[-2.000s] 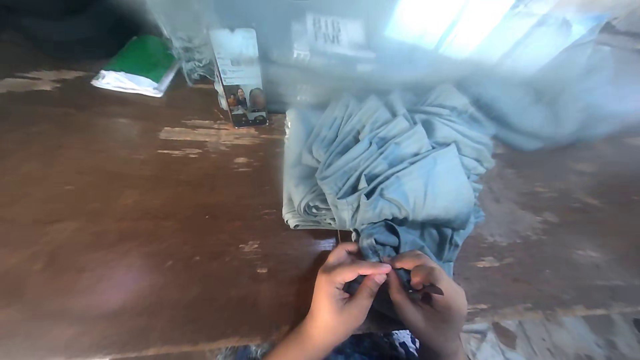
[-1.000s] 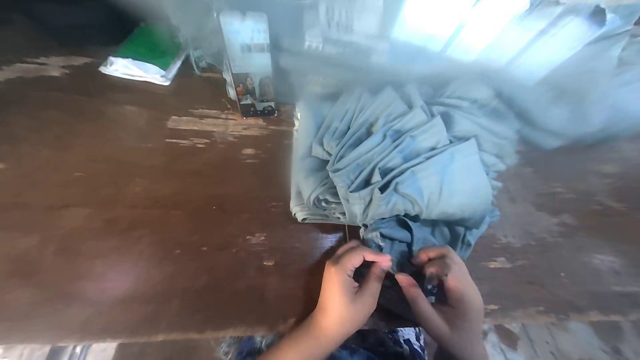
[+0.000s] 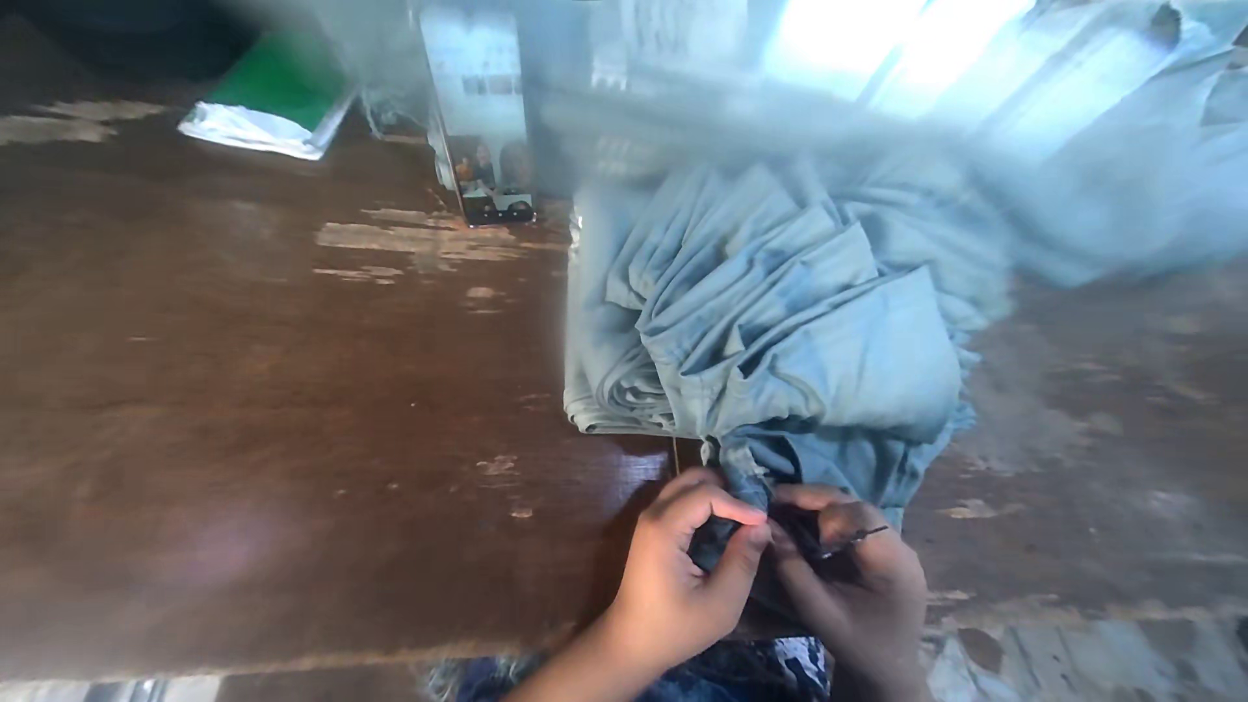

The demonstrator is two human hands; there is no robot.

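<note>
A pile of light blue-grey fabric (image 3: pixel 799 322), gathered in many folds, lies on a worn brown wooden table (image 3: pixel 292 409). From its lower edge a darker blue part of the cloth (image 3: pixel 848 463) hangs toward me. My left hand (image 3: pixel 692 565) pinches this cloth between thumb and forefinger. Close beside it, almost touching, my right hand (image 3: pixel 848 575) also grips the cloth; a thin dark pointed thing (image 3: pixel 858 538) sticks out between its fingers, too small to name. Cloth and fingers hide the exact pinch points.
At the top left lies a green and white packet (image 3: pixel 273 97). An upright printed box (image 3: pixel 483 127) stands behind the pile's left side. Blurred translucent sheeting (image 3: pixel 663 88) spans the top. The table's near edge (image 3: pixel 390 658) runs below my hands.
My fingertips have come closer together at the cloth than one second ago, when a small gap lay between them. The fabric pile has stayed in place.
</note>
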